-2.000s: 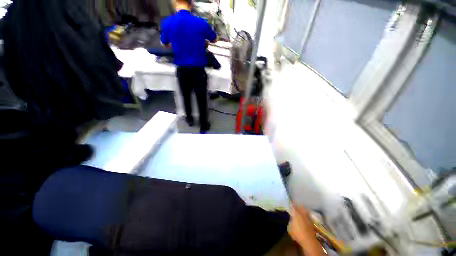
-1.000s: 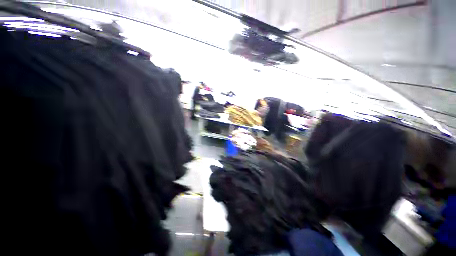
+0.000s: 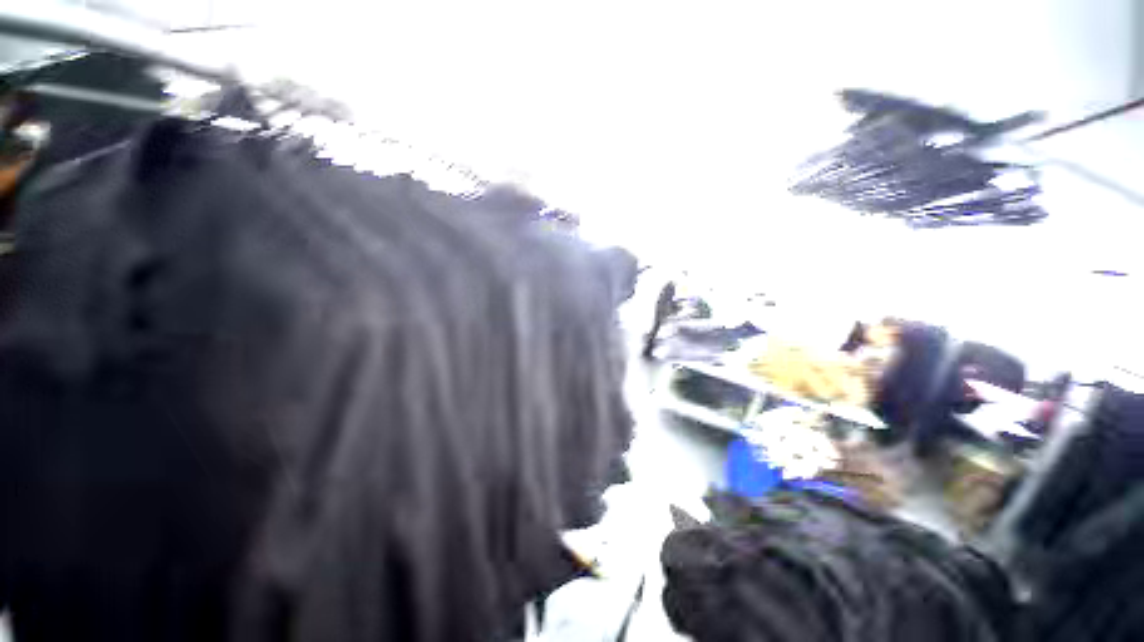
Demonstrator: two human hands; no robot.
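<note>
A dense row of black garments (image 3: 414, 376) hangs at the left and fills much of the view, blurred by motion. The garment rail (image 3: 113, 38) runs above it at the upper left. A crumpled black garment pile (image 3: 828, 571) lies at the lower right. Neither of my hands is in view. An orange, skin-like patch shows at the far left edge, too blurred to identify.
A bunch of dark hangers (image 3: 928, 163) hangs overhead at the upper right. Beyond are a table with yellowish cloth (image 3: 803, 374), a blue item (image 3: 753, 468) beside a white bundle (image 3: 797, 442), and a dark-clothed figure, blurred. More dark garments (image 3: 1104, 502) are at the right edge.
The view has swung left and up from the board to the hanging garments. My right hand, seen at the table edge two seconds ago, has left the picture. The board and coworker are out of view.
</note>
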